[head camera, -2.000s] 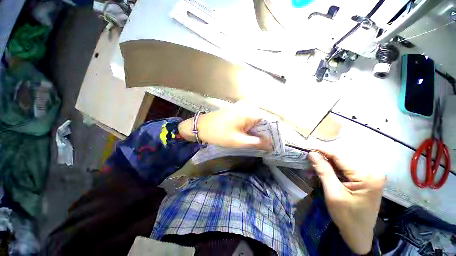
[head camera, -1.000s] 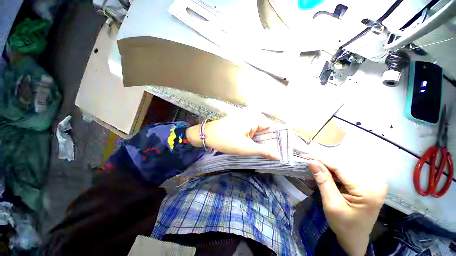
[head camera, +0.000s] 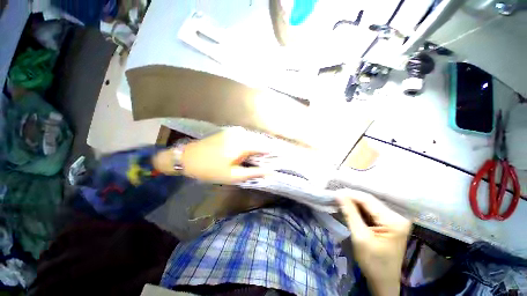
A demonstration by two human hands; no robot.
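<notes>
A striped fabric piece (head camera: 289, 180), white with thin dark lines and blurred in part, lies between my hands at the table's front edge, over the checked cloth on my lap. My left hand (head camera: 216, 157) holds its left part, fingers curled over it. My right hand (head camera: 375, 222) pinches its right end between thumb and fingers. A tan curved piece (head camera: 185, 95) lies flat on the table behind my left hand, its right part washed out by glare.
The machine's presser foot area (head camera: 370, 78) is beyond the hands. A teal-edged phone (head camera: 472, 98) and red-handled scissors (head camera: 494, 188) lie at right. A white slotted piece (head camera: 202, 36) and a blue object (head camera: 301, 10) are at the back. Green bags (head camera: 37, 136) lie on the floor at left.
My left hand has moved left along the striped piece, farther from my right hand. My right hand has shifted slightly left and down, still pinching the end. The view has shifted a little.
</notes>
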